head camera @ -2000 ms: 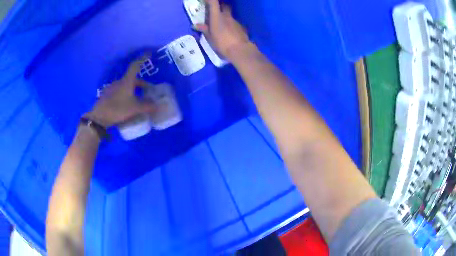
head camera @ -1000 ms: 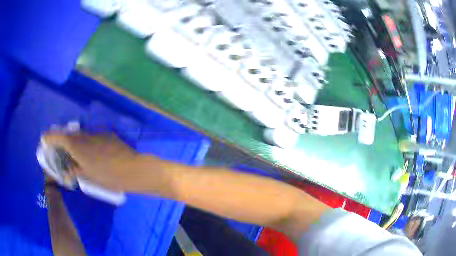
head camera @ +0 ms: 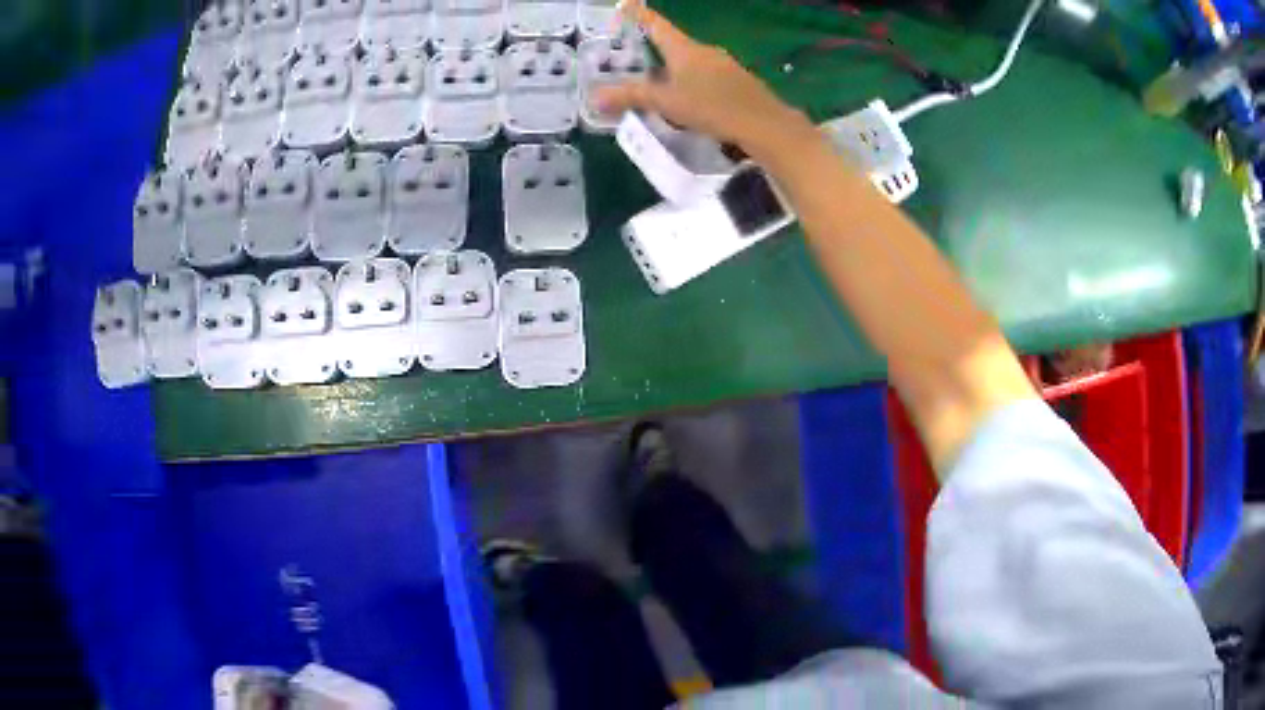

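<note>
White plug adapters point(head camera: 543, 329) lie in rows on the green bench, most with their pins facing up. My right hand point(head camera: 680, 86) is over the back of the bench, with thumb and fingers around an adapter point(head camera: 611, 64) at the right end of a row. Another white block point(head camera: 662, 160) lies tilted below this hand, partly hidden by it, against the white test socket strip point(head camera: 687, 239). The strip has a black square socket and lies at a slant under my forearm. My left hand is not visible.
The blue tote point(head camera: 451, 583) stands at the lower left, with white adapters point(head camera: 333, 688) at the frame's bottom edge. Red bins point(head camera: 1158, 444) are below the bench at the right. A white cable point(head camera: 992, 81) and thin red and black wires lie behind the strip.
The view has swung from the blue tote to the bench. My right hand has moved out of the tote to the adapter rows. My left hand has left the picture.
</note>
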